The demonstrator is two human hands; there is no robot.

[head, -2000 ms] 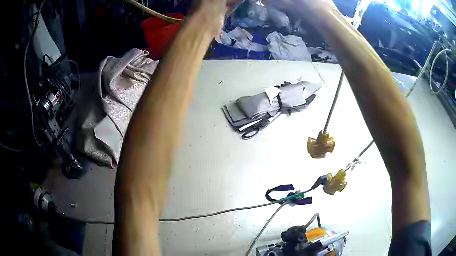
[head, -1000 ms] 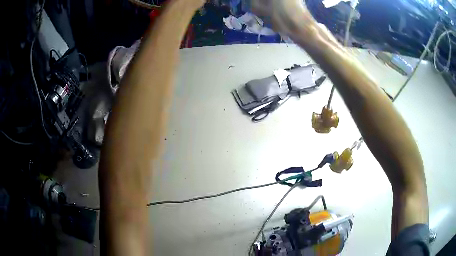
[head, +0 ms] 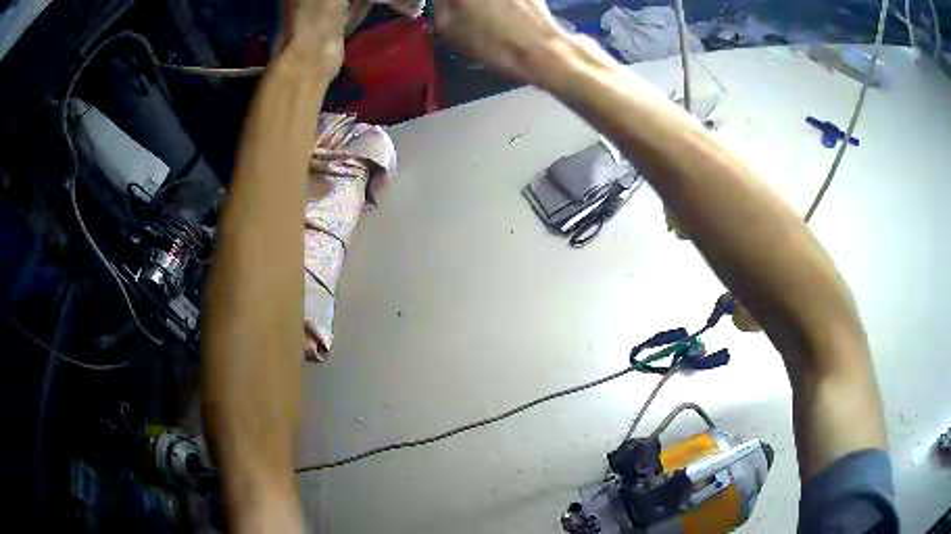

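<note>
My left hand (head: 316,23) and my right hand (head: 485,26) are raised at the top edge, close together and partly cut off. A small whitish thing shows between them; whether either hand grips it is unclear. A pale cord (head: 214,71) runs from the left towards my left hand. On the table, the orange-banded cloth cutter (head: 680,482) lies at the bottom. The dark power cable (head: 474,426) runs to a green and black tie-up (head: 678,353). A yellow plug socket (head: 745,318) is mostly hidden behind my right forearm.
Folded grey cloth (head: 579,175) with black scissor loops (head: 587,231) lies on the pale table (head: 469,302). Pink-beige patterned fabric (head: 332,235) lies at its left edge. A blue clamp (head: 831,131) lies upper right. A hanging cord (head: 850,136) crosses there. A red object (head: 386,73) stands behind the table.
The view has shifted, bringing the blue clamp and more of the cutter and pink fabric into view. Both raised hands now sit further left in the picture, and my right arm covers much of the yellow sockets.
</note>
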